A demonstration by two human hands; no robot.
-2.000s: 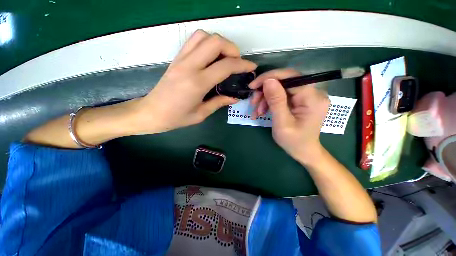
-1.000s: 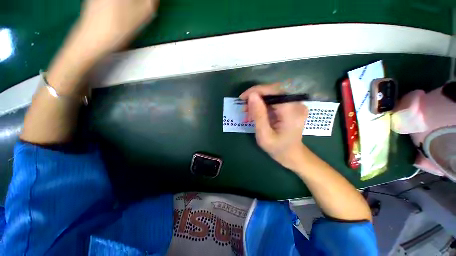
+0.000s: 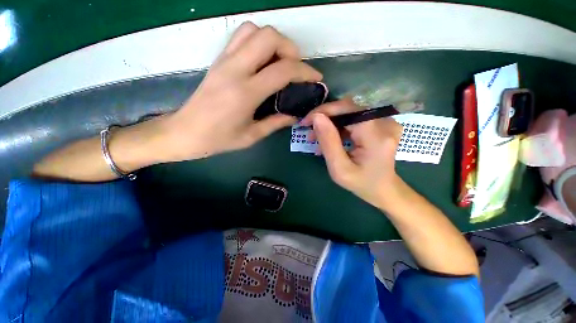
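My left hand [image 3: 237,101] holds a dark smartwatch body [image 3: 301,99] with a thin light rim between thumb and fingers, above the bench. My right hand [image 3: 357,148] holds a dark pick [image 3: 366,116] like a pen, slanting up to the right. Its working tip is near the lower edge of the watch and partly hidden by my fingers; its far end is blurred. A white sticker sheet [image 3: 426,137] with rows of small dark rings lies under my right hand, which hides its middle. Another watch body [image 3: 265,195] lies face up on the bench near me.
At right, a red packet [image 3: 467,145] lies beside a white packet [image 3: 489,151] with blue print. A watch [image 3: 515,112] lies on the white packet. A pink fan [image 3: 556,151] is at the right edge. A white rail [image 3: 158,69] separates the bench from the green belt [image 3: 76,31].
One second ago my left hand was blurred over the rail and belt, with no watch visible in it. It is now back over the bench with a watch, beside the pick.
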